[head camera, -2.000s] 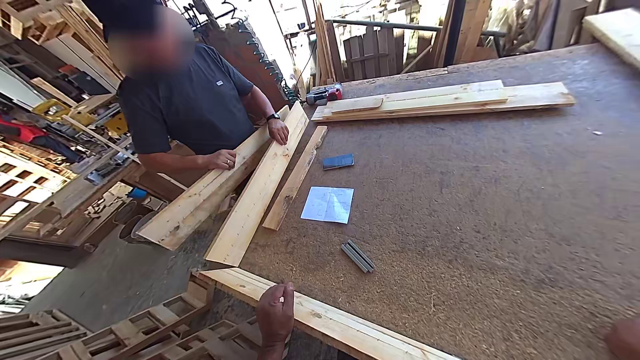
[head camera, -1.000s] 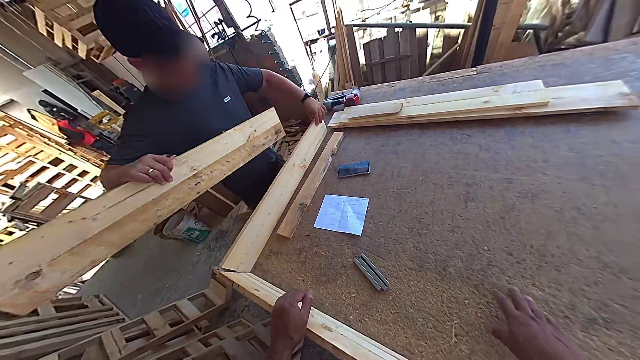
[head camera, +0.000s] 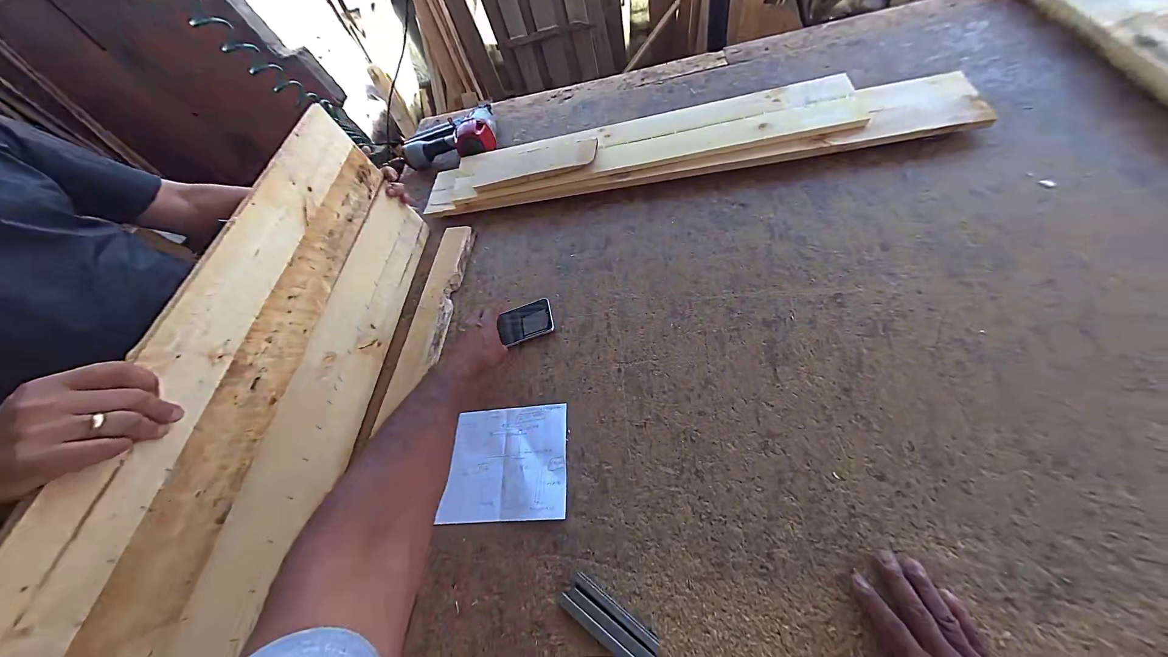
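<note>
My left hand (head camera: 479, 345) reaches across the table and touches the near-left end of a smartphone (head camera: 526, 322); its fingers are blurred, so a grip cannot be made out. My right hand (head camera: 917, 607) rests palm down on the wooden worktable (head camera: 776, 383), fingers a little apart, holding nothing. Below my left hand a creased sheet of paper (head camera: 506, 465) with a hand-drawn sketch lies flat. Grey metal strips (head camera: 610, 616), which look like staple sticks, lie at the lower middle. A narrow wooden strip (head camera: 424, 338) with a rough edge runs beside my left forearm.
A co-worker's hand (head camera: 82, 424) with a ring rests on wide wooden boards (head camera: 265, 319) along the left side; their other hand (head camera: 394, 185) is at the far end. A red and grey power tool (head camera: 453, 137) lies beside stacked planks (head camera: 712, 137) at the back.
My left hand has moved from the near board to the phone. The co-worker's raised board is now down along the table's left edge. The view has moved closer to the table.
</note>
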